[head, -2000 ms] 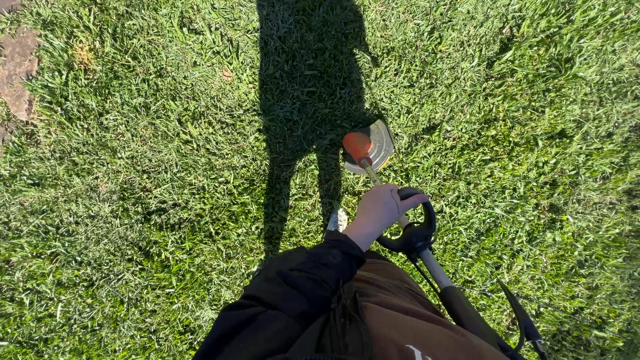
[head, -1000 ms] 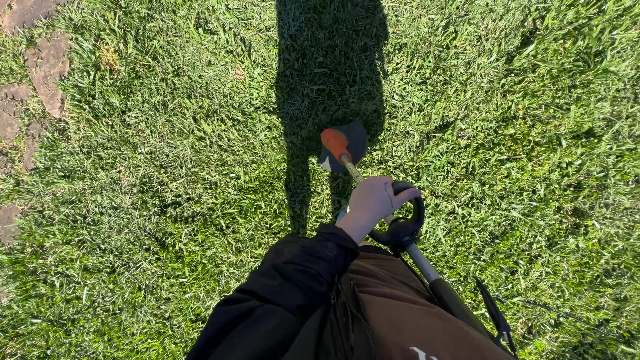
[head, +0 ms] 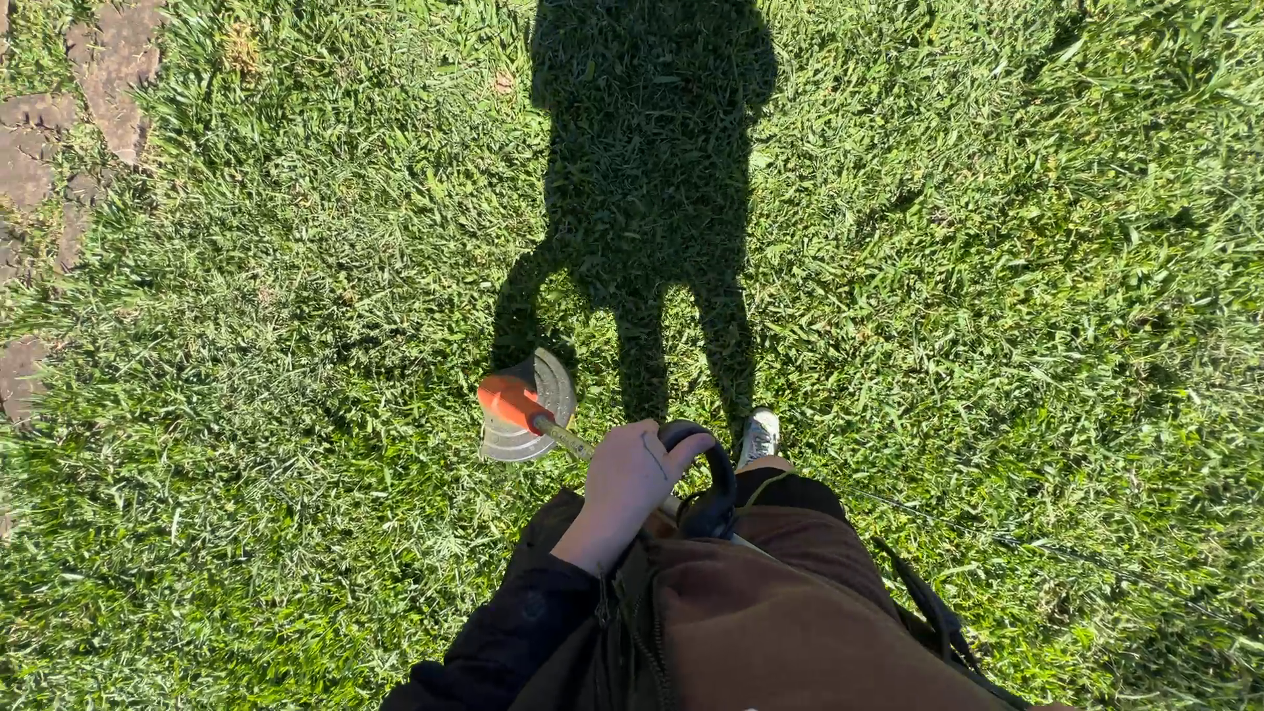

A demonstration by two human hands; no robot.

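My left hand [head: 632,469] is closed around the black loop handle [head: 719,484] of a string trimmer, in front of my body. From there the trimmer's shaft [head: 565,436] runs up and left to its orange motor head [head: 512,398]. A grey, curved guard [head: 548,405] spreads around the head, low over the grass. The rear of the trimmer is mostly hidden behind my brown top. My right hand does not show.
Grass [head: 296,296] surrounds me, with flat paving stones [head: 114,74] at the upper left. My shadow [head: 657,148] stretches ahead. One light shoe [head: 760,437] shows right of the handle. A thin dark cord [head: 1027,543] lies across the grass at right.
The trimmer head has swung left, from beside my legs' shadow on the right to its left side. My left hand stays on the loop handle. A shoe now shows on the right.
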